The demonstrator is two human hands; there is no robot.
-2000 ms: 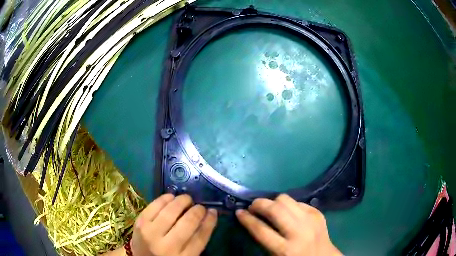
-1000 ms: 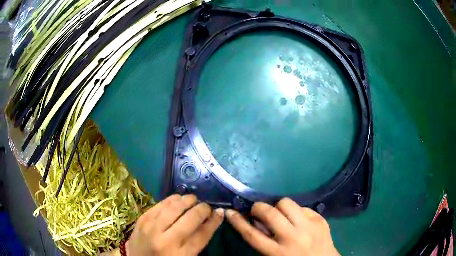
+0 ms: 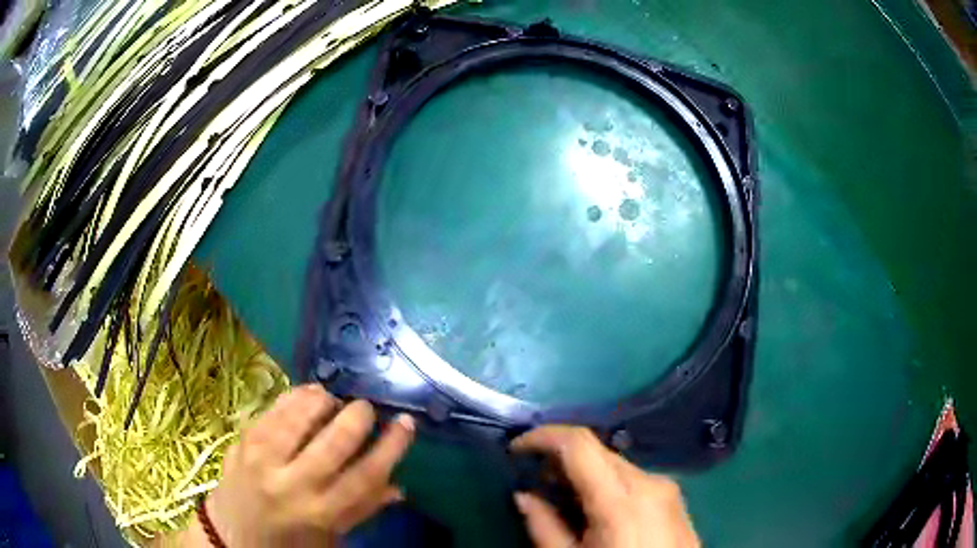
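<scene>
The black plastic frame [image 3: 739, 257] lies on the green table, its large round opening showing the tabletop. My left hand [image 3: 311, 460] is at its lower left corner, with bent fingertips on the rim and the thumb near the bottom edge. My right hand [image 3: 605, 487] is at the middle of the bottom edge. Its index finger touches the rim and its thumb is lower and apart, with a dark area between them. No foam strip can be made out at either hand. My fingers cover parts of the bottom edge.
The strip bundle [image 3: 204, 128], black and pale yellow, fans across the upper left. Below it, curly yellow discarded liners [image 3: 182, 417] fill a cardboard box beside my left hand. Black pieces [image 3: 921, 503] lie over pink at the lower right. A clear plastic bag shows at far left.
The frame has shifted left and turned slightly. My left hand has moved left with its lower left corner. My right thumb has come away from the fingers, and the hands are farther apart.
</scene>
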